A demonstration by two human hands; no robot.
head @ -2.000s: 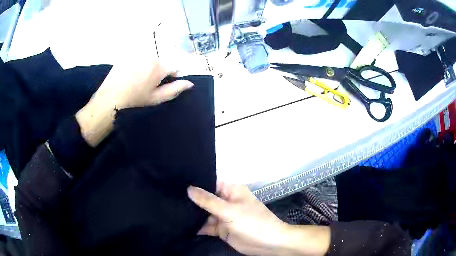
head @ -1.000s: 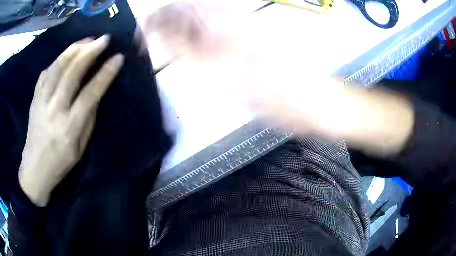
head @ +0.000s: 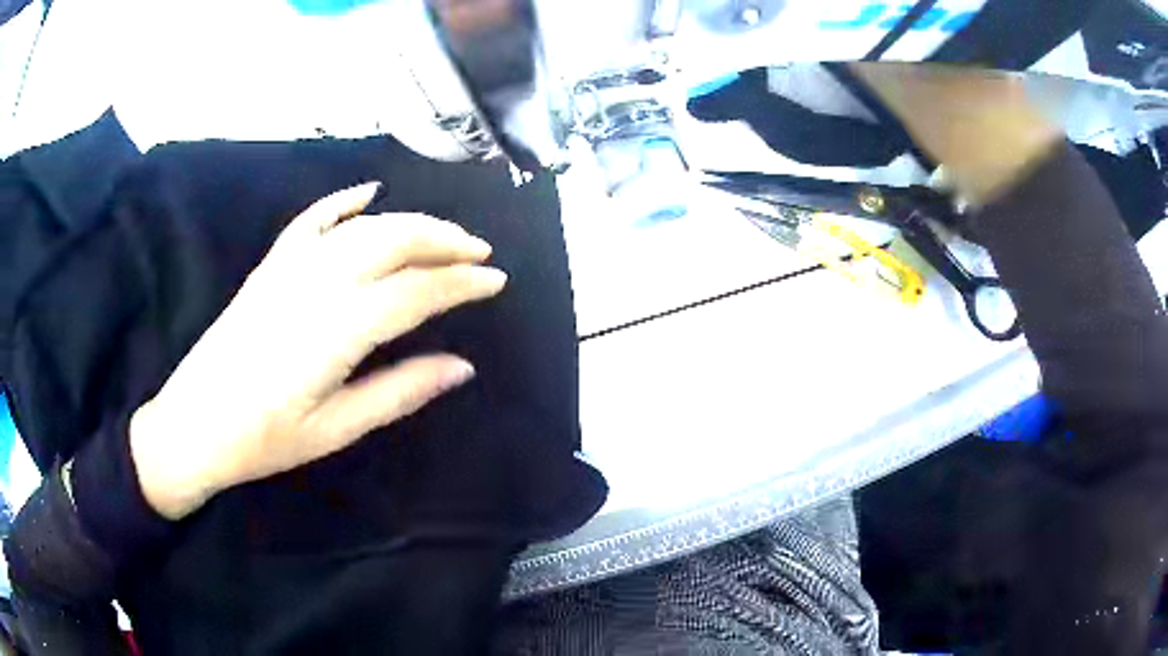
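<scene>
The black fabric panel [head: 512, 436] covers the left of the table, its upper right corner at the presser foot and needle area [head: 519, 154]. My left hand [head: 320, 340] lies palm down on the panel, fingers spread, gripping nothing. My right hand [head: 980, 128] is at the upper right, beyond the shears' handles, blurred; its fingers cannot be made out. The sleeve partly overlaps the black shears [head: 871, 200]. A clear-blue plastic piece [head: 647, 173] is right of the foot.
Yellow-handled thread snips [head: 871, 256] lie just in front of the shears. Black fabric pieces [head: 801, 115] lie behind them. A ruler tape [head: 717, 519] runs along the curved front table edge. Grey checked clothing [head: 769, 583] is below it.
The panel's upper edge now reaches the presser foot. My left hand has gone from the panel's upper edge to lying flat on it. My right hand has left the panel's lower right edge for the upper right.
</scene>
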